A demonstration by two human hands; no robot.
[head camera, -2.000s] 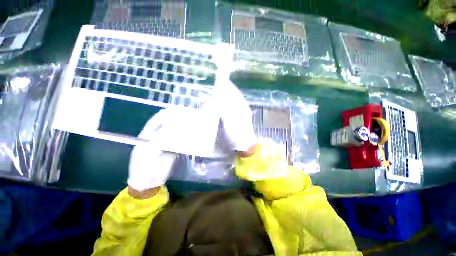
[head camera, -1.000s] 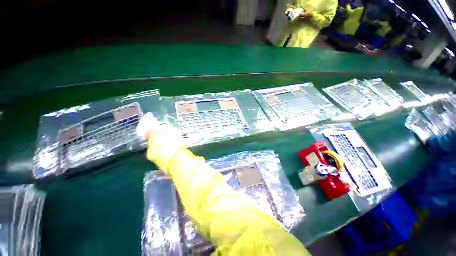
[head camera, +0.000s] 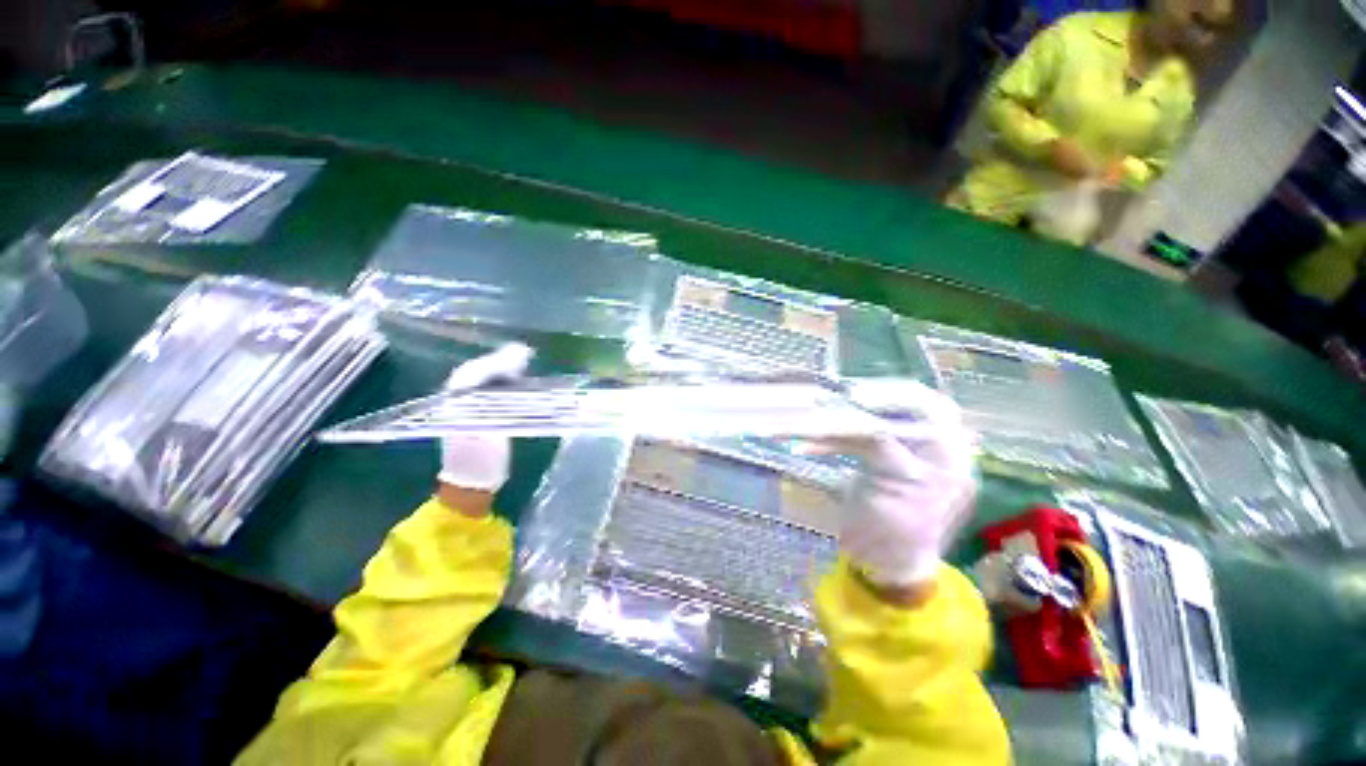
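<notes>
A silver top case (head camera: 644, 407) is held nearly edge-on above the bench, showing as a thin pale strip. My left hand (head camera: 480, 427), in a white glove, grips its left part. My right hand (head camera: 911, 479), also gloved, grips its right end. Below it, a bagged top case (head camera: 719, 531) lies on the bench in front of me, partly hidden by the held panel and my right hand. A flat clear plastic bag (head camera: 510, 274) lies behind the held panel, with no panel visible in it.
A stack of bagged top cases (head camera: 210, 404) lies at left. More bagged panels (head camera: 749, 326) lie in a row behind. At right are a red tool holder (head camera: 1044, 636), a yellow ring (head camera: 1085, 579) and a silver panel (head camera: 1176, 629). A person in yellow (head camera: 1086, 112) stands across the bench.
One second ago my right arm reached to a bagged panel in the row, and no bare panel was held. Now both hands hold a silver panel, and the view has shifted left.
</notes>
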